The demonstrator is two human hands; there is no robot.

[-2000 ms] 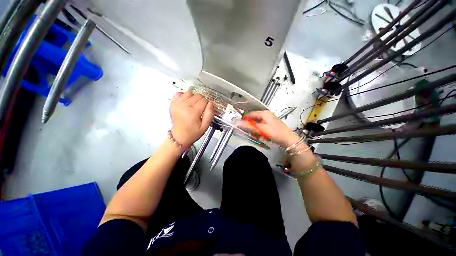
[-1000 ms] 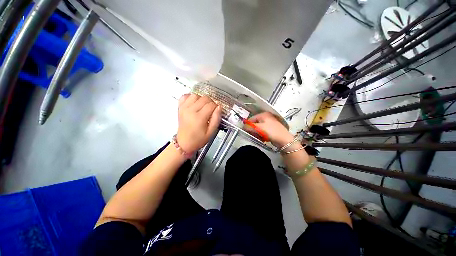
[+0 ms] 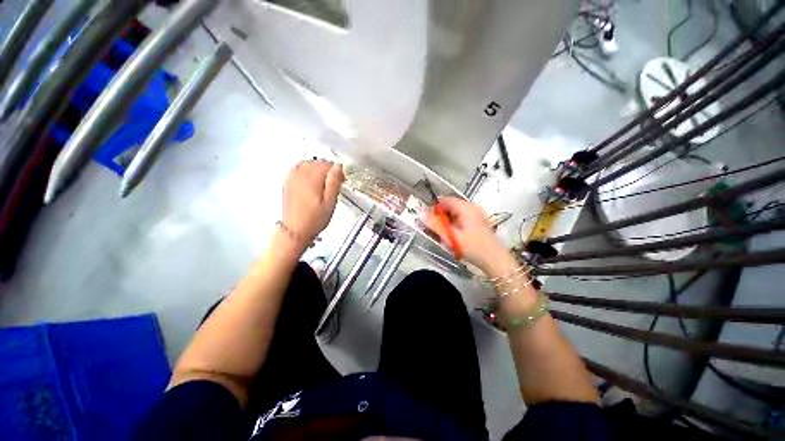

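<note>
The take-up reel with wound wire point(image 3: 376, 188) sits low in the middle, between my hands. Thin tan strands show between its discs. My right hand point(image 3: 465, 226) holds scissors with red-orange handles point(image 3: 448, 229) at the reel's right side; the dark blades point up and left over the winding. A small white patch point(image 3: 414, 207) shows beside my right fingers. My left hand point(image 3: 312, 195) is at the reel's left end with fingers curled; whether it pinches a strand is too small to tell. Silver rods point(image 3: 351, 269) stick out from the reel towards me.
A large grey housing marked 5 point(image 3: 465, 77) stands behind the reel. Long dark guide rods point(image 3: 654, 228) run along the right. Big tapered silver arms point(image 3: 176, 121) hang at upper left, before a blue stool point(image 3: 142, 129). A blue bin point(image 3: 108, 366) is at lower left.
My left hand has moved left, off the winding to the reel's left end. The scissors have turned more upright in my right hand, and their blades now point further up. The view has shifted slightly.
</note>
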